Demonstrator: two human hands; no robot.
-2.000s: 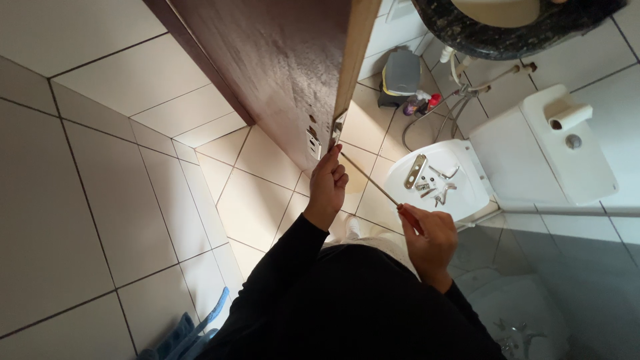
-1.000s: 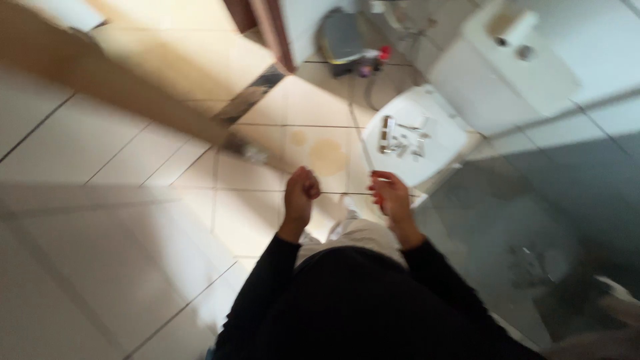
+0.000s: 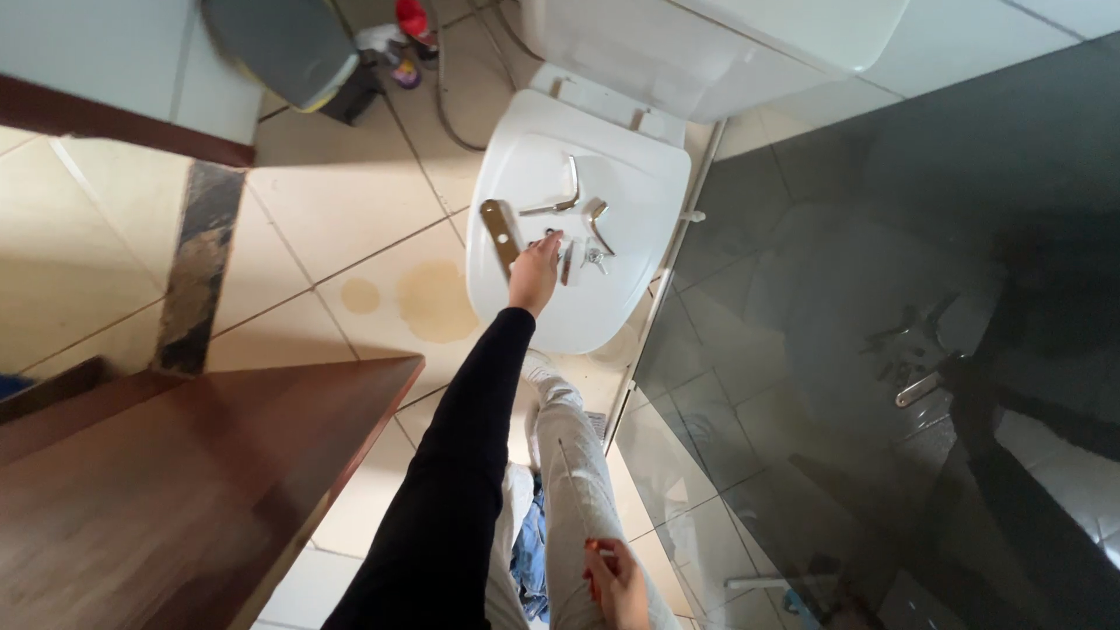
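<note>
My left hand [image 3: 535, 273] reaches onto the closed white toilet lid [image 3: 542, 324], its fingertips down among small metal parts; whether it pinches one cannot be told. Left of the fingers lies a long metal lock plate [image 3: 500, 234] with holes. Two bent lever door handles, one [image 3: 573, 185] above the fingers and one [image 3: 598, 229] to their right, lie on the lid. Keys [image 3: 596, 257] and a narrow metal piece [image 3: 567, 262] are close to my fingers. Low in the view, my right hand [image 3: 618, 582] holds a long thin screwdriver [image 3: 573, 481] by its orange-red handle, the shaft pointing up over my trouser leg.
A brown wooden door [image 3: 219, 472] stands at the lower left. Behind the lid is the toilet tank [image 3: 647, 61]. A grey bin [image 3: 284, 48] and bottles [image 3: 404, 70] are at the upper left, near a hose [image 3: 446, 114]. A dark glass panel [image 3: 840, 289] fills the right side.
My left hand was at the door edge with the screwdriver tip beside it; now it is on the toilet lid. My right hand keeps the screwdriver, lower down. The view has turned toward the toilet.
</note>
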